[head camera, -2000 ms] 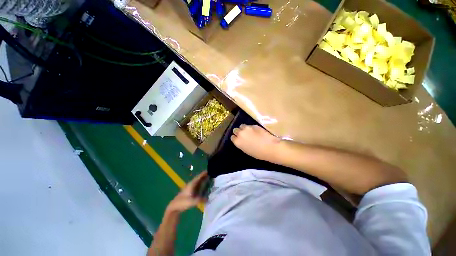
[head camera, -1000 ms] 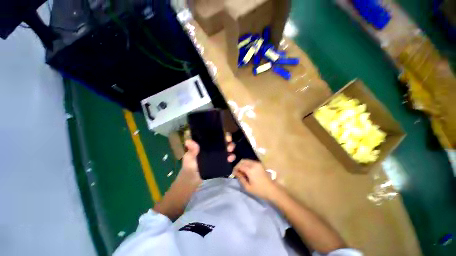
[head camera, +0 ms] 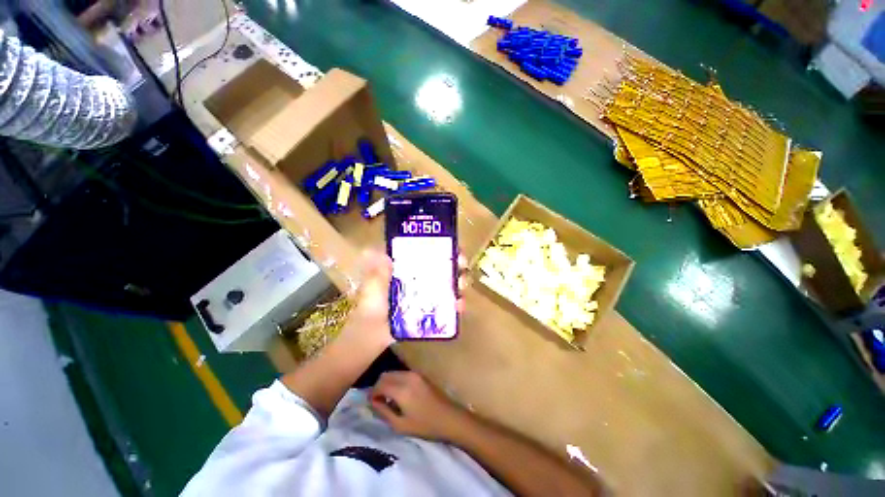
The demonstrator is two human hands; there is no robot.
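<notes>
My left hand (head camera: 373,301) holds a phone (head camera: 423,281) upright above the bench edge. Its screen is lit and shows 10:50 over a white panel. My right hand (head camera: 406,402) rests low against my shirt with its fingers curled; whether anything is inside it is hidden. Behind the phone, blue battery cells (head camera: 340,182), some with pale strips, lie at the mouth of an open cardboard box (head camera: 320,116). Right of the phone stands the pad box (head camera: 609,303), heaped with pale-yellow pads (head camera: 543,277).
Across the green surface (head camera: 679,291) lie more blue cells (head camera: 540,53), a stack of amber sheets (head camera: 704,146) and another box of yellow pieces (head camera: 840,243). A single blue cell (head camera: 830,418) lies at right. A white equipment case (head camera: 254,291) and lower box (head camera: 320,328) are below the bench's left side.
My left hand has raised the phone from low by my lap to above the bench, and its screen has lit up. My right hand stays near my lap. The view has tilted up.
</notes>
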